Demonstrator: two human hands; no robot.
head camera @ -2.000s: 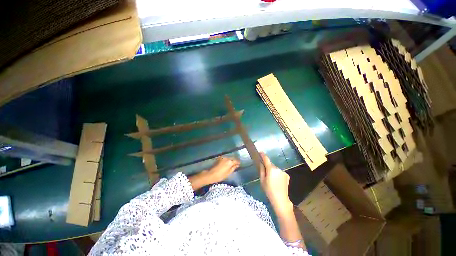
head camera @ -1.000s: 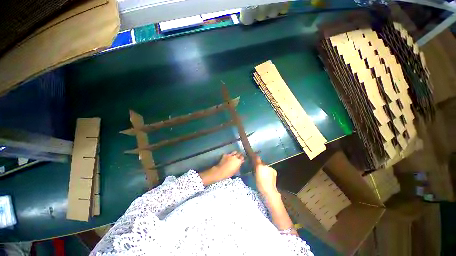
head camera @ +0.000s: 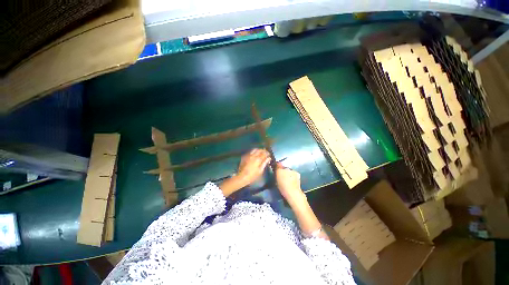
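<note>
A partly built partition grid (head camera: 212, 137) stands on edge on the green bench, with three long strips running between a left cross piece (head camera: 164, 167) and a right cross piece (head camera: 260, 125). My left hand (head camera: 255, 165) is on the right cross piece where a long strip meets it. My right hand (head camera: 287, 179) grips the near end of the same cross piece. Both hands are close together and hide the nearest joint.
A working pile of strips (head camera: 329, 131) lies right of the grid. Shorter divider strips (head camera: 99, 189) lie at left. A large strip stockpile (head camera: 424, 111) is at far right. An open carton (head camera: 399, 245) stands below the bench edge. Cardboard sheets (head camera: 72, 53) overhang at upper left.
My left hand has moved up and right from the nearest long strip to the right cross piece. My right hand has moved up and left along that piece, closer to my left hand.
</note>
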